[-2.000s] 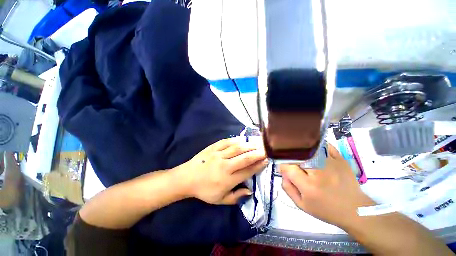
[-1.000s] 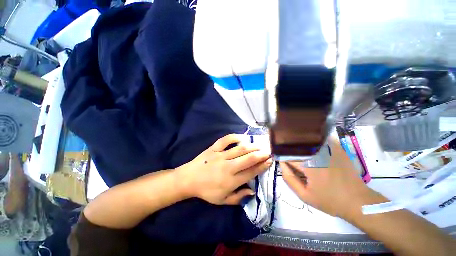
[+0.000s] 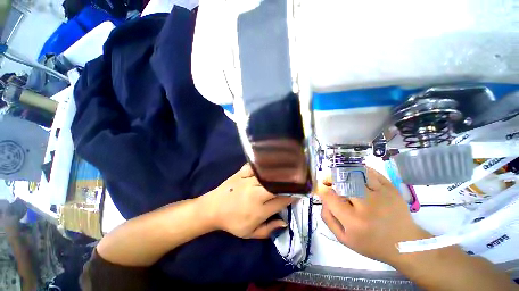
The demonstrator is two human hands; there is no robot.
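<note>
The dark navy garment (image 3: pixel 165 131) lies bunched left of the white machine head. Its white-grey facing strip (image 3: pixel 289 241) with dark edges shows at the opening, below the fingers. My left hand (image 3: pixel 244 204) lies flat on the garment, pressing it, its fingertips partly behind the shiny curved guard (image 3: pixel 273 108). My right hand (image 3: pixel 364 219) rests at the right of the strip beside the grey ribbed cylinder (image 3: pixel 349 181), thumb and index finger near the cloth edge. Whether it grips the cloth is unclear. The needle point is hidden.
The tension knob (image 3: pixel 435 165) sits right of the hands. Label tapes (image 3: pixel 461 230) hang over my right forearm. A pink stick (image 3: pixel 413 199) lies beyond my right hand. A measuring tape (image 3: pixel 353 279) runs along the front edge. Another person's arm shows at far left.
The guard and machine head appear shifted left in view, showing the ribbed cylinder and foot area more clearly. Both hands stay at nearly the same places on the cloth.
</note>
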